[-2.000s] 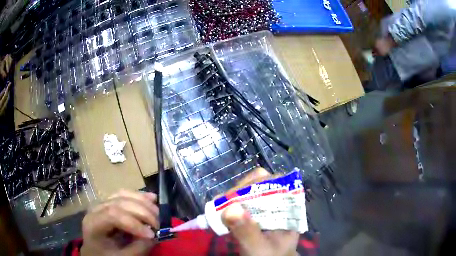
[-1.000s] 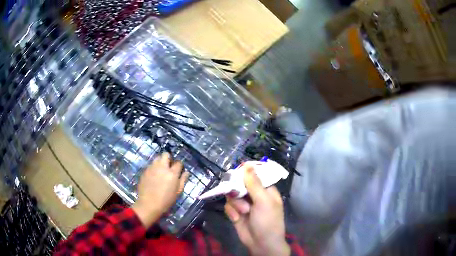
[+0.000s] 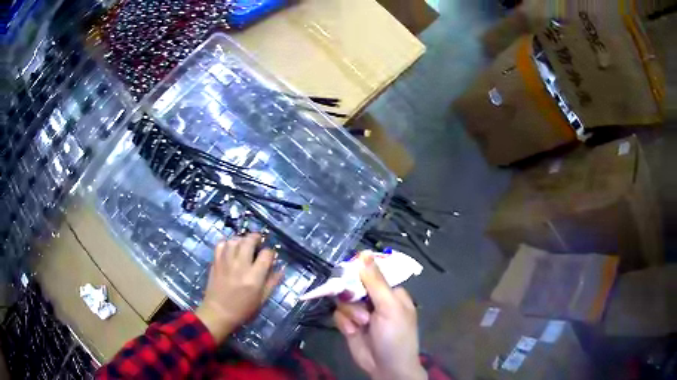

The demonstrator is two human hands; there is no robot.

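My right hand (image 3: pixel 386 323) grips the white glue tube (image 3: pixel 397 269), its pale nozzle pointing left over the clear tray (image 3: pixel 152 260). My left hand (image 3: pixel 241 278) reaches over the same tray, fingertips at the lower end of the row of black strip parts (image 3: pixel 189 174). The fingers are bent, and their tips are too blurred to tell whether they hold a part. Several black strips lie slanting across the tray, their tails towards the lower right.
A large tray (image 3: pixel 44 141) of small dark pieces is at the left, a red-and-black pile (image 3: pixel 159 44) and blue bin (image 3: pixel 252 9) at the top. A crumpled tissue (image 3: pixel 98 300) lies on cardboard (image 3: pixel 56 256). Cartons (image 3: pixel 571 197) stand on the floor at the right.
The view has turned right. My left hand has moved from an upright black strip at the nozzle to the tray; that strip no longer stands upright. The grey-clothed person has left the view.
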